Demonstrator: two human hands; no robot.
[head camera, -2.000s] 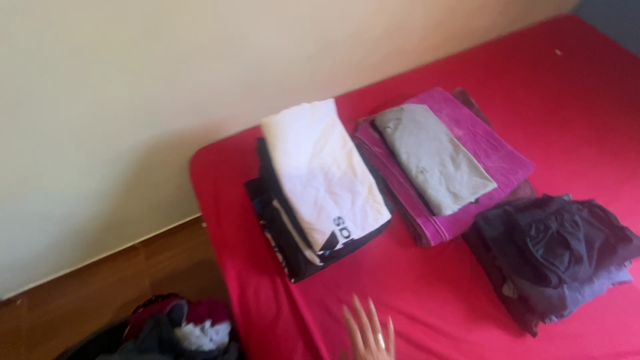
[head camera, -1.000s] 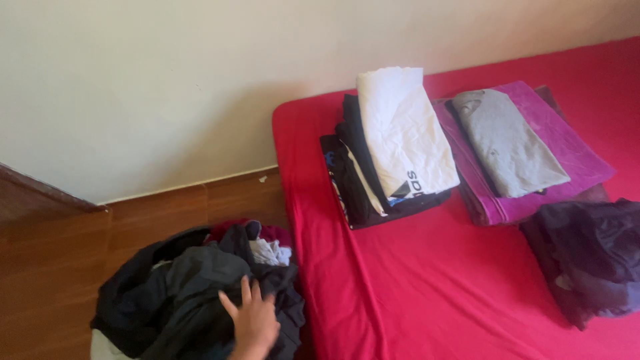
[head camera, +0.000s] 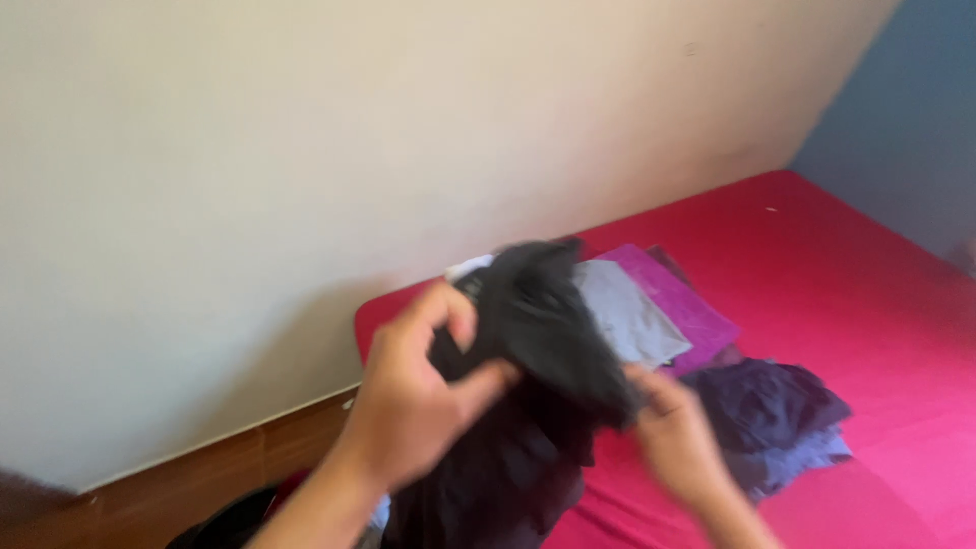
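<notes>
A black garment (head camera: 541, 335), blurred by motion, is stretched between my two hands above the red-sheeted bed (head camera: 862, 305), and its lower part hangs down. My left hand (head camera: 419, 389) grips its left side between thumb and fingers. My right hand (head camera: 675, 427) pinches its right edge. Behind the garment lies a folded grey cloth (head camera: 629, 313) on a folded magenta cloth (head camera: 701, 324). Only a white corner of the folded white Adidas garment (head camera: 469, 267) shows past the black one; the rest is hidden.
Dark and bluish folded clothes (head camera: 770, 419) lie on the bed beyond my right hand. At the lower left, a dark heap of clothes (head camera: 229, 522) rests by the brown floor (head camera: 175, 496). A pale wall (head camera: 229, 168) runs behind the bed, and a blue surface (head camera: 907, 145) stands at its far right.
One second ago a hand was on the dark clothes heap beside the bed; now both hands hold a black garment up over the bed. The view has swung to the right.
</notes>
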